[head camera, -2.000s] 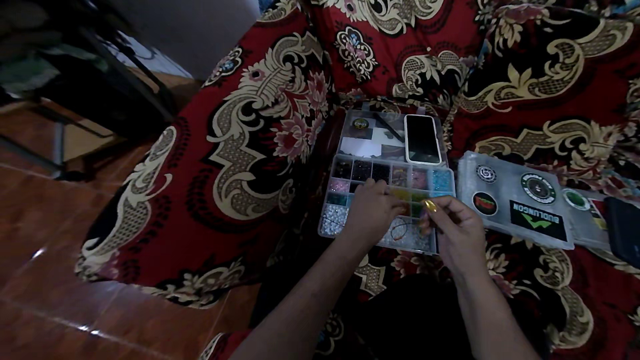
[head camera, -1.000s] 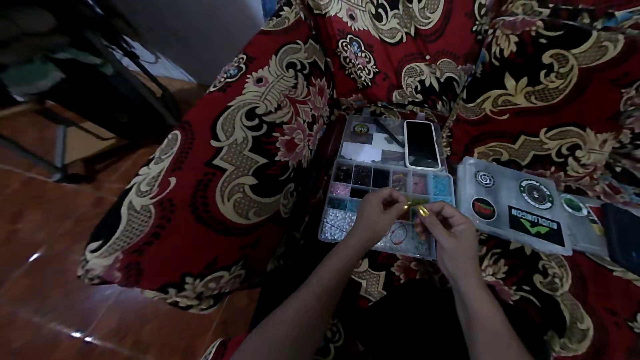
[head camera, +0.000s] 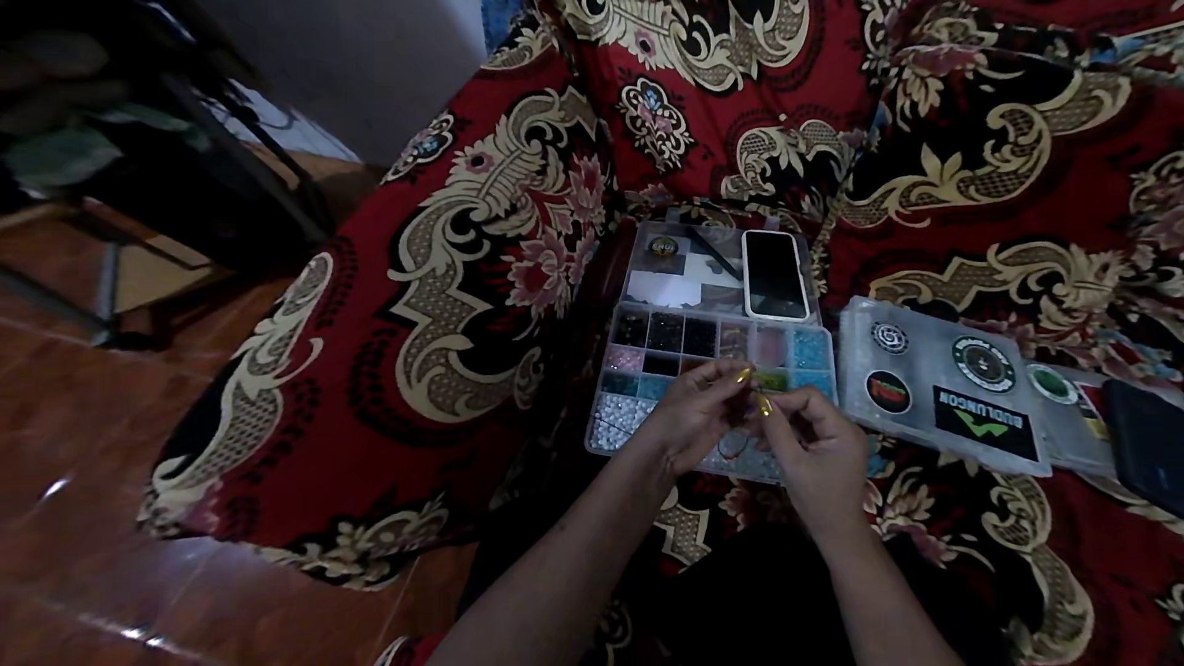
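Observation:
An open plastic bead organizer (head camera: 645,310) lies on the couch, its compartments holding black, pink, green, blue and white beads (head camera: 622,427). Above its front part, my left hand (head camera: 694,416) and my right hand (head camera: 819,453) meet with fingertips pinched close together. Whatever is between the fingertips is too small and dark to make out. A thin reddish loop (head camera: 733,446) shows below them, over the front compartments. On the organizer's lid rest a white-edged phone (head camera: 775,275) and a dark pen-like stick (head camera: 713,252).
Right of the organizer lies a closed translucent plastic case (head camera: 925,370) with round stickers, and beyond it a dark phone-like object (head camera: 1147,444). A red patterned cover drapes the couch (head camera: 444,305). At the far left, a dark metal-framed stand (head camera: 111,287) stands on the tiled floor.
Two seconds ago my left hand was down over the organizer's middle compartments, apart from my right hand. It has since come to the right hand, and the fingertips now meet.

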